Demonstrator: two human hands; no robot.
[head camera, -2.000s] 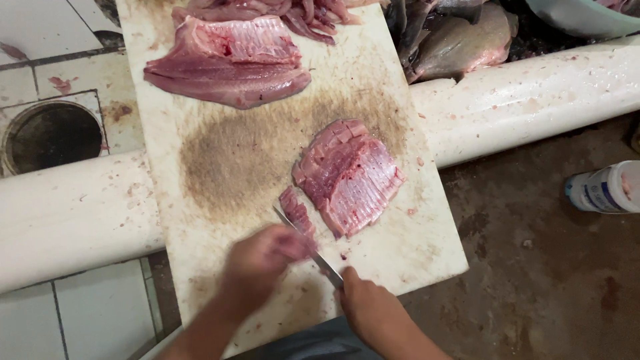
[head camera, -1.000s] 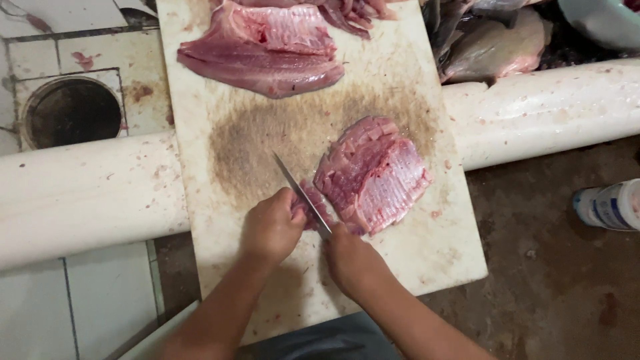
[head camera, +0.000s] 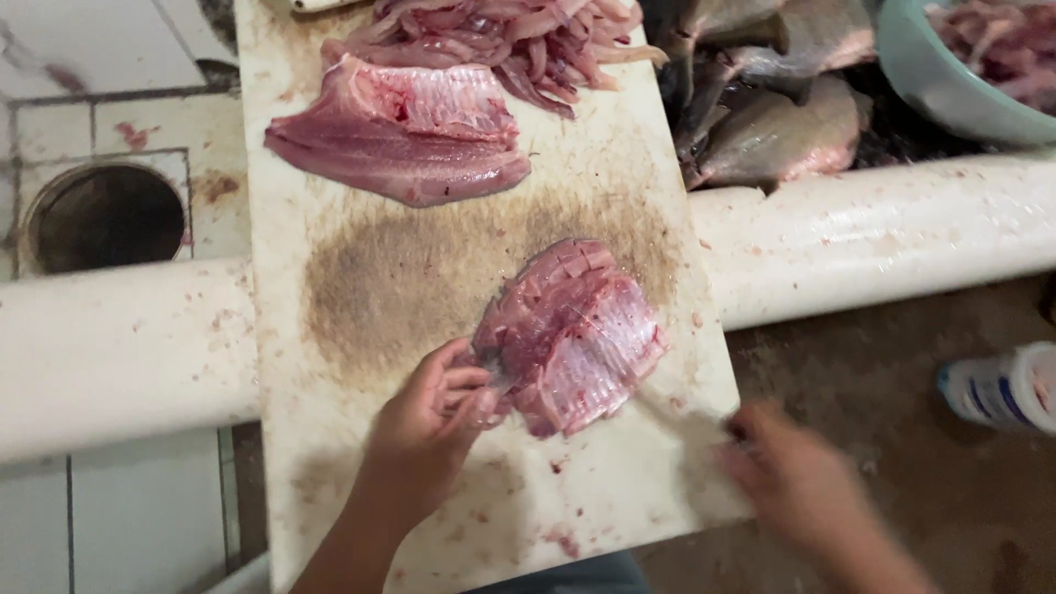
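Observation:
A scored piece of fish fillet (head camera: 569, 330) lies on the stained white cutting board (head camera: 355, 429). My left hand (head camera: 441, 404) is at its lower left edge, fingers curled around the fillet's end or a strip beside it; the fingers partly hide which. Off the board's right edge, my right hand (head camera: 767, 462) is blurred and closed around the handle of a knife, whose smeared blade (head camera: 672, 408) points up and left toward the fillet's lower right side. A larger fillet (head camera: 396, 140) lies farther up the board, with a heap of fish strips (head camera: 503, 41) above it.
Whole fish (head camera: 784, 132) and a light green bowl (head camera: 924, 82) of fish pieces are at the upper right. A thick white pipe (head camera: 874, 231) runs beneath the board. A white tub (head camera: 1002, 388) stands on the floor at right; a round drain hole (head camera: 107, 219) is at left.
My right hand has moved right with the knife, away from my left hand. The blade, which lay beside the fillet's left edge, is now at its lower right.

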